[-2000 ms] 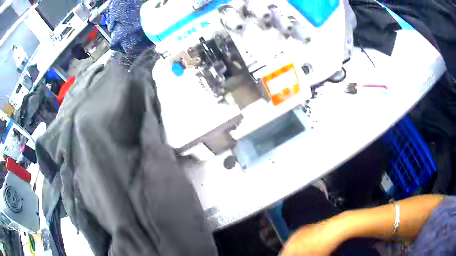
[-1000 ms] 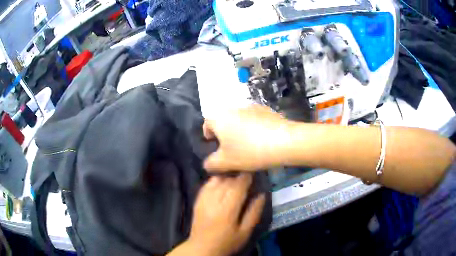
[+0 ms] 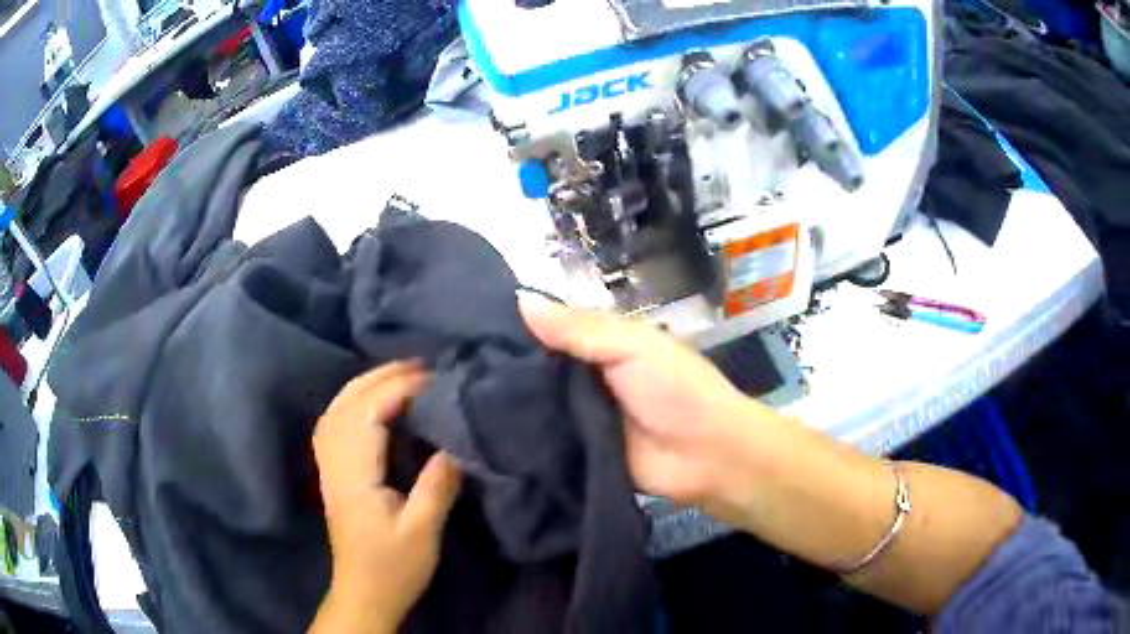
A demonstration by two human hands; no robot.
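Observation:
A large dark grey garment (image 3: 211, 409) lies bunched over the left part of the white table and hangs over its front edge. My right hand (image 3: 669, 409) holds a raised fold of it in front of the machine, with the thumb on top and the fingers hidden behind the cloth. My left hand (image 3: 384, 483) is on the cloth to the left, thumb and fingers around a fold. The white and blue overlock machine (image 3: 620, 186) stands just beyond; its needle area shows no cloth in it.
Thread snips (image 3: 932, 310) lie on the table right of the machine. A recessed tray (image 3: 758, 369) is partly behind my right hand. Dark cloth (image 3: 979, 173) lies behind the machine, and blue speckled cloth (image 3: 372, 68) at the back left. A blue crate (image 3: 973, 458) is below the table.
My hands have moved apart, the left one going left and up. The cloth between them is lifted and bunched. The snips and tray show again beside my right arm.

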